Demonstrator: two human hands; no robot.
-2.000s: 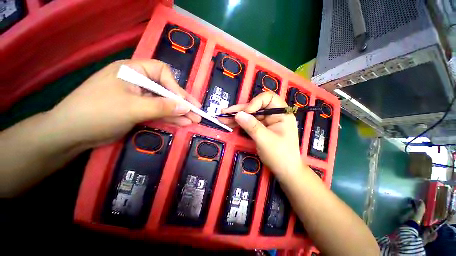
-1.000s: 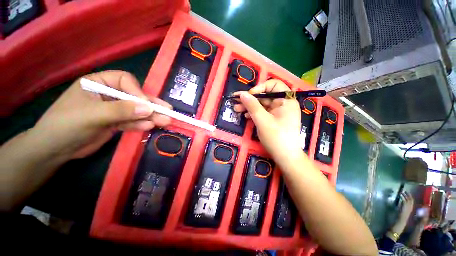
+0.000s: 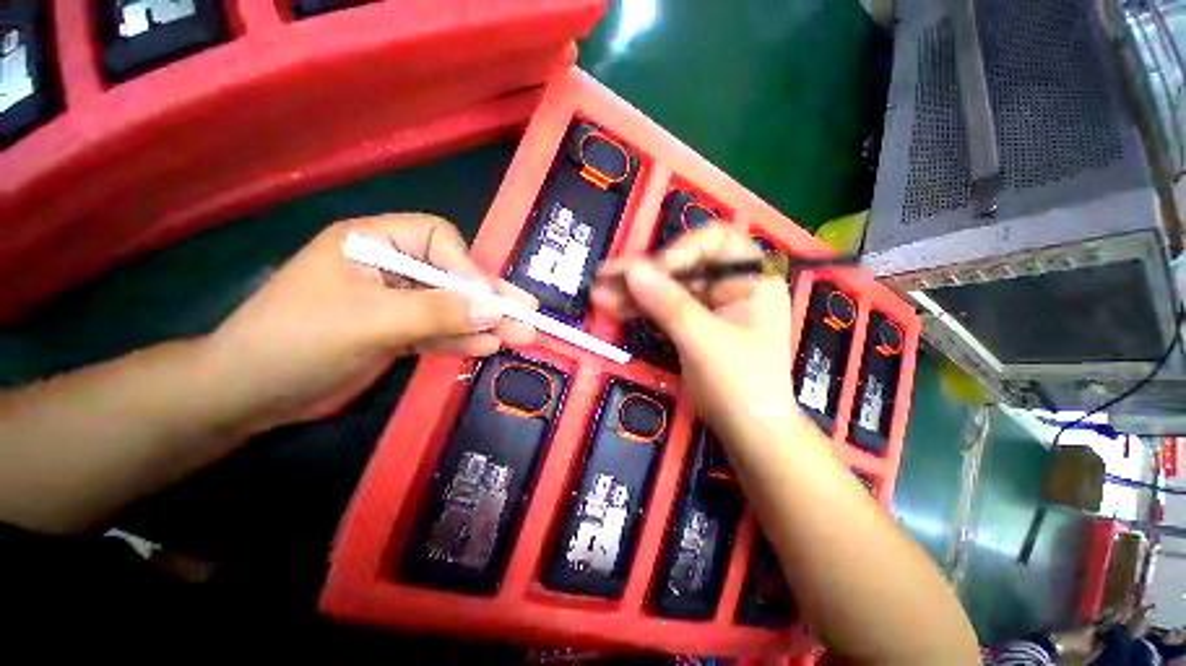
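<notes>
My left hand holds a long white strip between thumb and fingers; its free end points right over the tray's middle divider. My right hand holds black tweezers, blurred, over the upper row; their tip is hidden or too blurred to tell. Below the hands lies the red foam tray with two rows of black phone bodies, back side up, with orange rings and silver patches. The top-left phone lies open to view; the one right of it is partly covered by my right hand. No label can be made out.
Another red tray with phones stands at the upper left. Grey metal equipment with a dark screen stands at the upper right. The green bench shows behind the tray. At the lower right edge are a brown box and part of a striped sleeve.
The tray and phones have shifted right and slightly down in view. My left hand and strip have moved right. The tweezers, over the second upper phone before, are now blurred nearer the strip.
</notes>
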